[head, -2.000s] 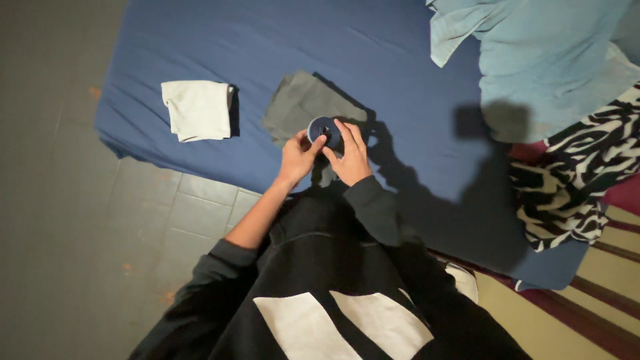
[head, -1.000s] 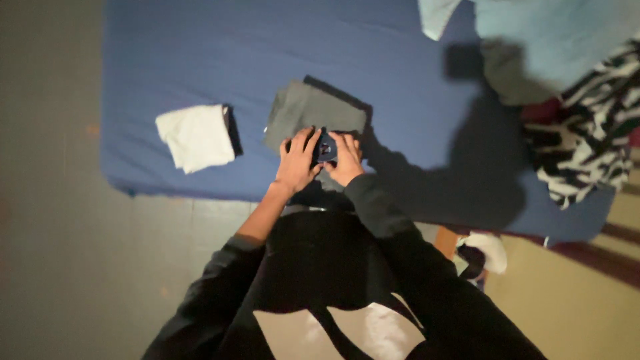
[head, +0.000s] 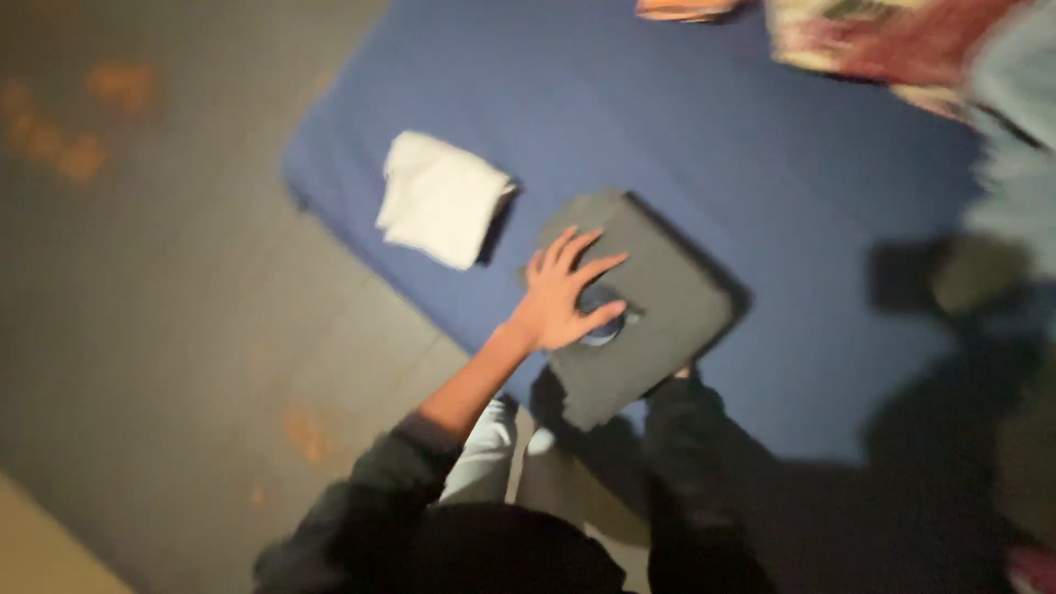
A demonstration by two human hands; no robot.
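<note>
A folded grey cloth [head: 668, 297] lies on the blue bed sheet [head: 742, 190]. On it, near its left part, sits a small dark blue round item [head: 604, 318], partly covered by my left hand [head: 565, 297]. That hand rests over the cloth with its fingers spread, thumb beside the round item. My right hand [head: 682, 371] is almost wholly hidden at the cloth's lower right edge; only a bit of skin shows past the dark sleeve. Up and to the left of the grey cloth lies a folded white cloth [head: 445, 200].
Patterned red and cream fabric [head: 891, 41] and light blue fabric [head: 1015, 165] lie at the upper right. An orange item [head: 689, 8] is at the top edge. The bed's edge runs diagonally beside the grey floor [head: 206, 289]. Shadows fall at the right.
Both hands were together at the round item; now the left lies spread over it and the grey cloth, while the right has moved to the cloth's lower edge. The view has turned.
</note>
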